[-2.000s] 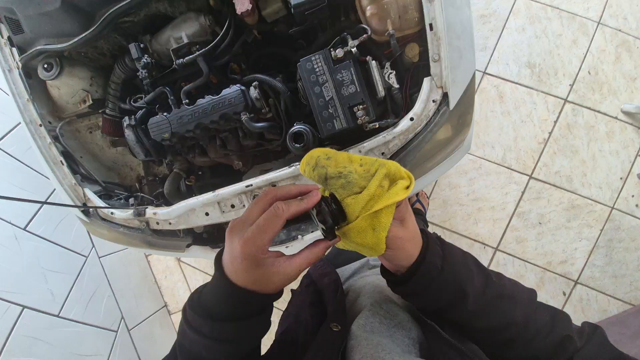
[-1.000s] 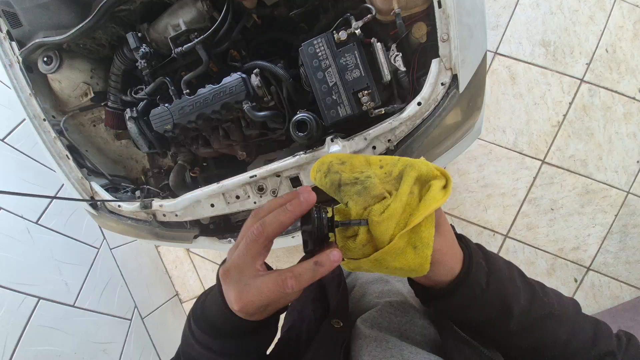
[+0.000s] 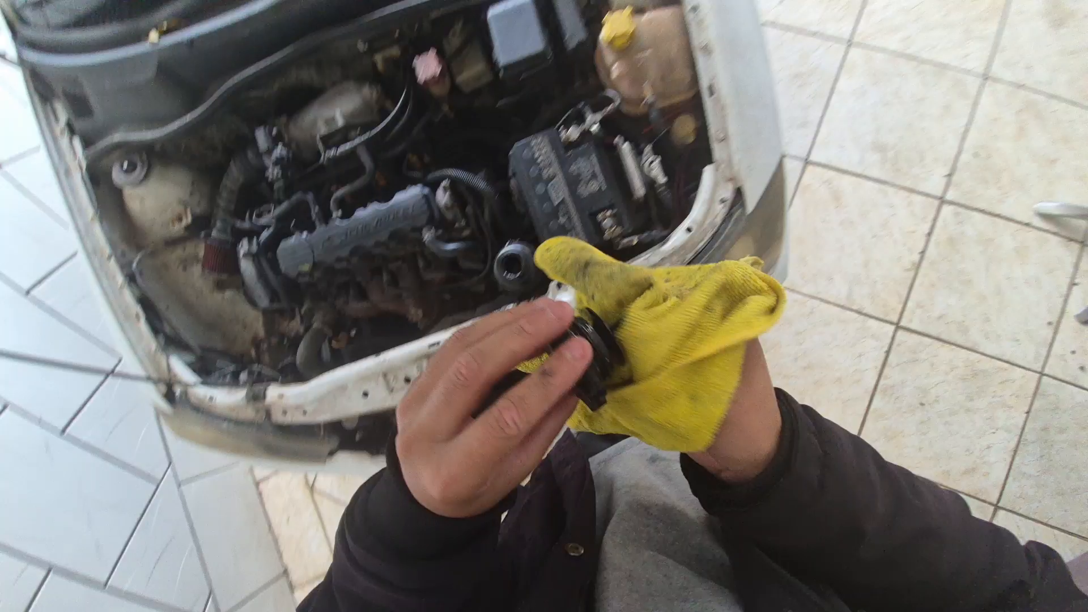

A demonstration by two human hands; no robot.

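Observation:
Between the fingers and thumb of my left hand point(image 3: 489, 416) is a round black part point(image 3: 601, 353) with ridged edges; its exact kind cannot be told. A yellow cloth point(image 3: 680, 340) with dark stains covers most of my right hand point(image 3: 744, 429), whose fingers are hidden under it. The cloth touches the right side of the black part. Both hands are just in front of the car's white front crossmember point(image 3: 340, 387). Just beyond the cloth, an open round hose end or neck point(image 3: 514, 265) points up from the engine bay.
The engine bay holds a grey engine cover point(image 3: 357, 229), a black car battery point(image 3: 569, 187), a coolant reservoir point(image 3: 650, 64) with a yellow cap, and a dark red air filter point(image 3: 221, 255). Tiled floor point(image 3: 884, 212) lies on both sides of the car.
The cloth has closed in around the black part's right side, where a thin stem showed a second ago. The left hand has turned, its fingers now over the part. The view has shifted.

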